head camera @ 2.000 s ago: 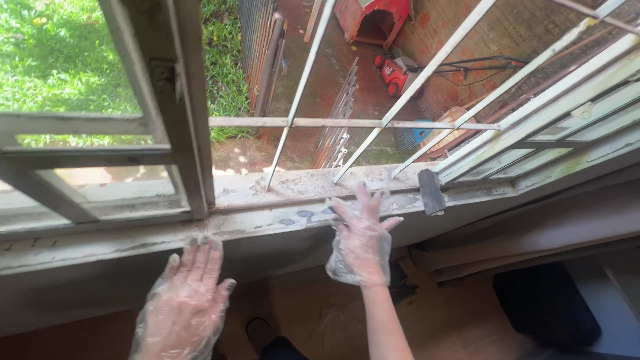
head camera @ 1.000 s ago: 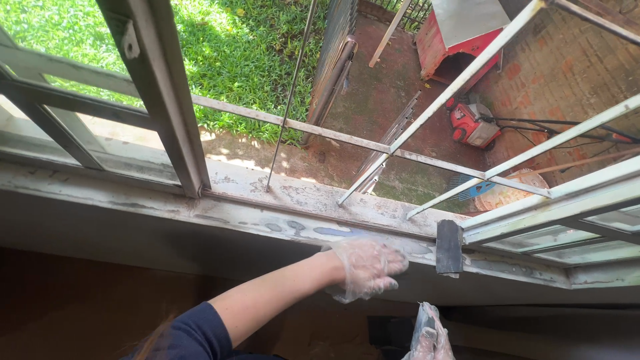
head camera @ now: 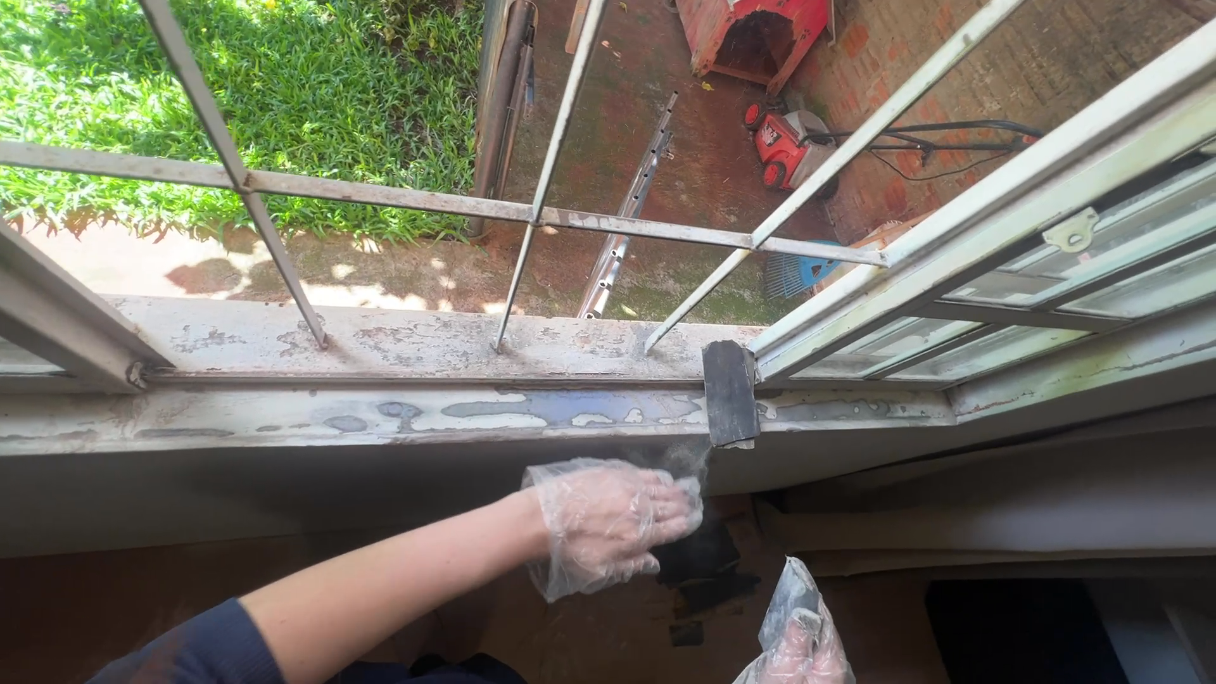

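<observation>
My left hand (head camera: 617,522), in a clear plastic glove, hangs palm down just below the window sill (head camera: 570,410), fingers pointing right and thumb apart. I see nothing in it; its palm is hidden. A faint dusty haze is near its fingertips. At the lower right edge is my right hand (head camera: 803,632), gloved too and partly out of view, its fingers bunched; whether it holds something I cannot tell. A dark grey strip (head camera: 730,394), like sandpaper, lies over the sill's edge above both hands. The sill's paint is patchy, with grey and bluish bare areas.
White metal window bars (head camera: 560,217) cross above the sill. An open window sash (head camera: 1026,275) stands at right, another frame at left. Dark scraps (head camera: 703,565) lie on the floor below, beside a curtain (head camera: 950,503). Outside are a ladder, a red lawn mower and grass.
My left hand has moved from the sill's left part to below its middle. My right hand, spread at the sill two seconds ago, is now low at the right with fingers bunched.
</observation>
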